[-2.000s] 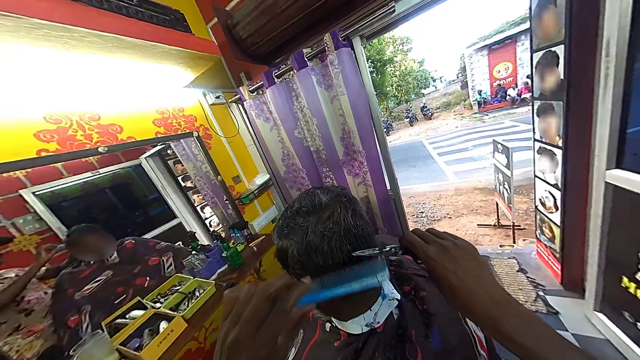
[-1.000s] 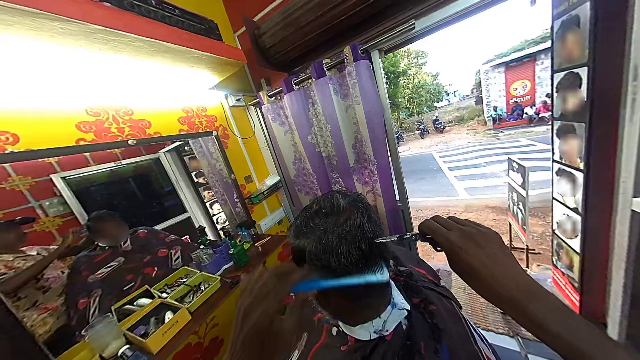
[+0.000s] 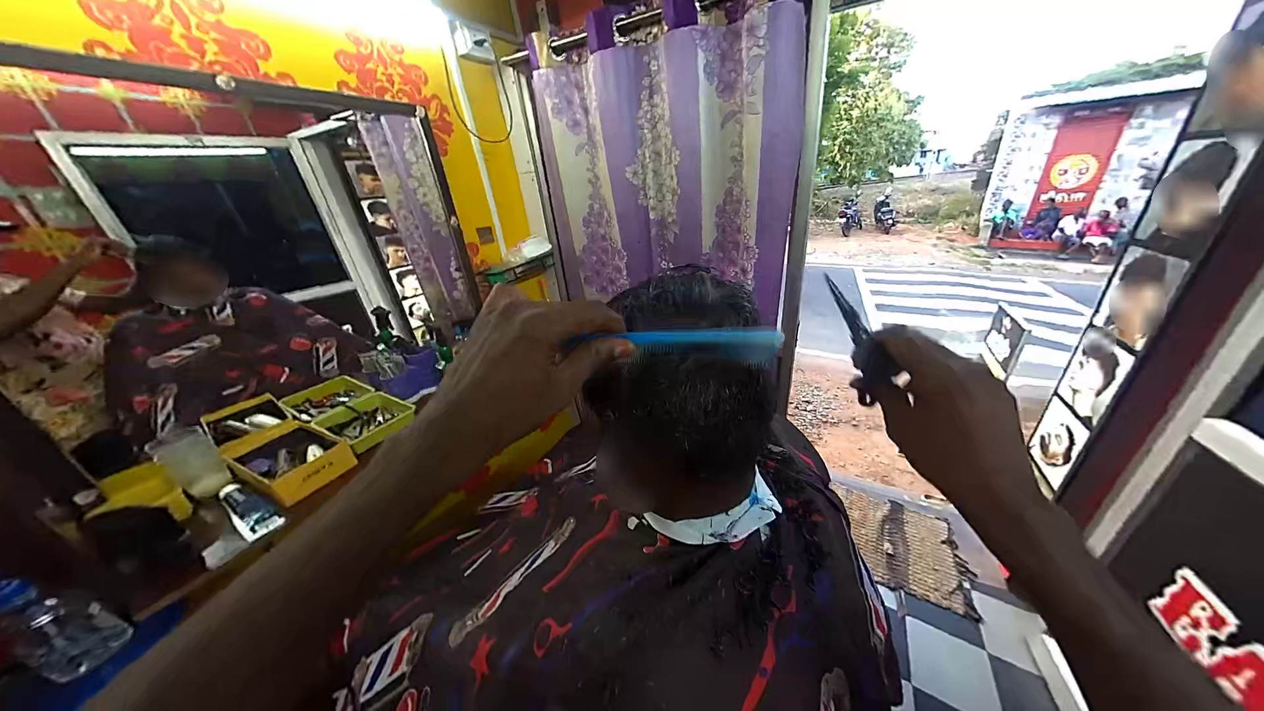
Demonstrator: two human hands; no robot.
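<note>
A blue comb point(image 3: 706, 342) is pinched between the thumb and fingers of my left hand point(image 3: 538, 346), lying level across the back of a seated person's dark hair point(image 3: 691, 405). My right hand point(image 3: 943, 405) holds dark hair scissors point(image 3: 859, 341), points upward, to the right of the head and apart from it. The blades look closed together. A patterned dark barber's cape point(image 3: 612, 602) covers the person's shoulders, with a white neck strip point(image 3: 726, 518) round the neck. Cut hair lies on the cape's right shoulder.
Yellow trays point(image 3: 296, 469) of tools, a plastic cup point(image 3: 193, 462) and a tube point(image 3: 252, 512) stand on the counter at left, below a wall mirror point(image 3: 247, 197). A purple curtain point(image 3: 662, 148) hangs ahead. A woven mat point(image 3: 904, 553) lies by the doorway at right.
My left hand and the comb have moved up from near the neck to the upper back of the head. The scissors, earlier beside the head, now stand away to the right, pointing up.
</note>
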